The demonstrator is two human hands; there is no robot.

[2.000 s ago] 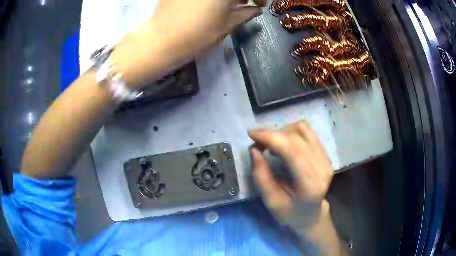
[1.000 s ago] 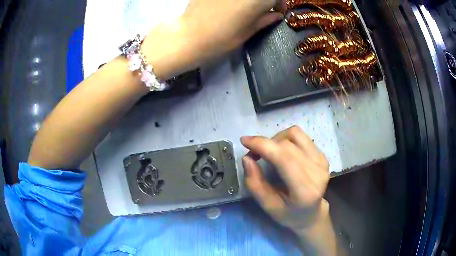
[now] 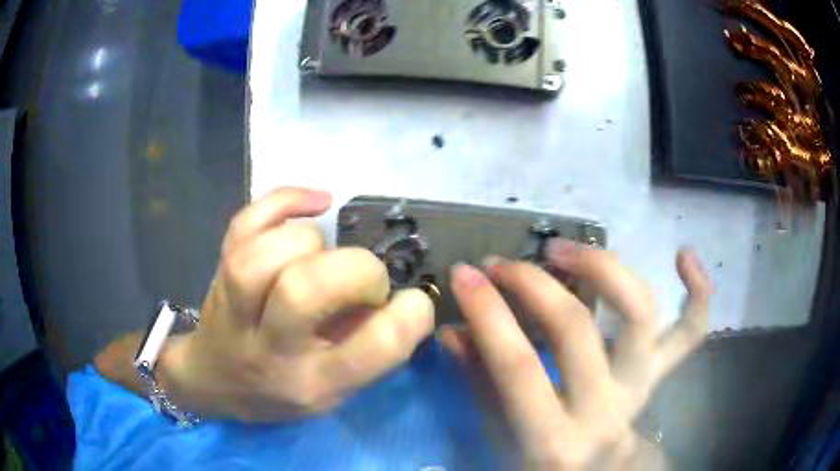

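The near fixture plate [image 3: 470, 225] lies in front of me, with its left nest showing and its right nest partly covered. A small copper coil [image 3: 430, 292] shows at the fingertips of my left hand [image 3: 304, 304], just below and right of the left nest. That hand is curled, its thumb side hidden from view. My right hand [image 3: 571, 359] reaches over the right part of the plate, fingers spread and slightly blurred. I see nothing in it; its fingertips are close to the coil, and its thumb is partly hidden.
A second fixture plate [image 3: 428, 46] lies farther up the white board [image 3: 368, 138]. A black tray [image 3: 695, 110] at the upper right holds bundles of copper coils [image 3: 783, 129]. A blue object [image 3: 216, 35] is at the upper left, beside the board.
My left hand has come back from the tray to the near plate with a coil. My right hand has moved onto the plate, fingers more spread. The view has shifted, showing the far plate uncovered.
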